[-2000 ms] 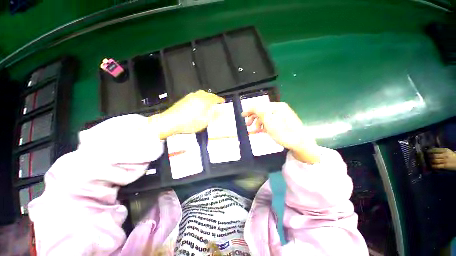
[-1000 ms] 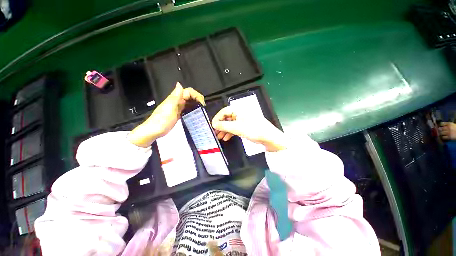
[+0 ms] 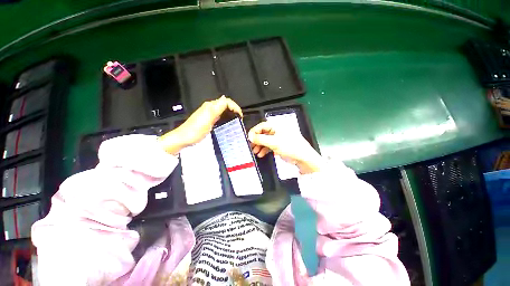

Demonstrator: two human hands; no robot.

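A smartphone (image 3: 238,159) with a list and a red bar on its screen is tilted over the near phone tray (image 3: 218,208). My left hand (image 3: 204,124) grips its top end. My right hand (image 3: 274,142) is beside the phone's right edge, fingers curled; whether it holds something small cannot be told. Lit white phones lie in the slots on both sides, one to the left (image 3: 202,174) and one to the right (image 3: 286,129), partly behind my right hand and sleeve. My left sleeve covers part of the tray's left side.
The far phone tray (image 3: 202,84) lies just beyond, with a dark phone (image 3: 163,86) and a small pink device (image 3: 118,72). A left-hand tray (image 3: 54,120) holds several grey-screened phones. Black racks (image 3: 456,206) stand at lower right, and a black tray (image 3: 486,61) lies at upper right.
The phone was flat in its slot two seconds ago, then was lifted and tilted by my left hand. Since one second ago it has barely moved. The person's hand at the right edge is gone.
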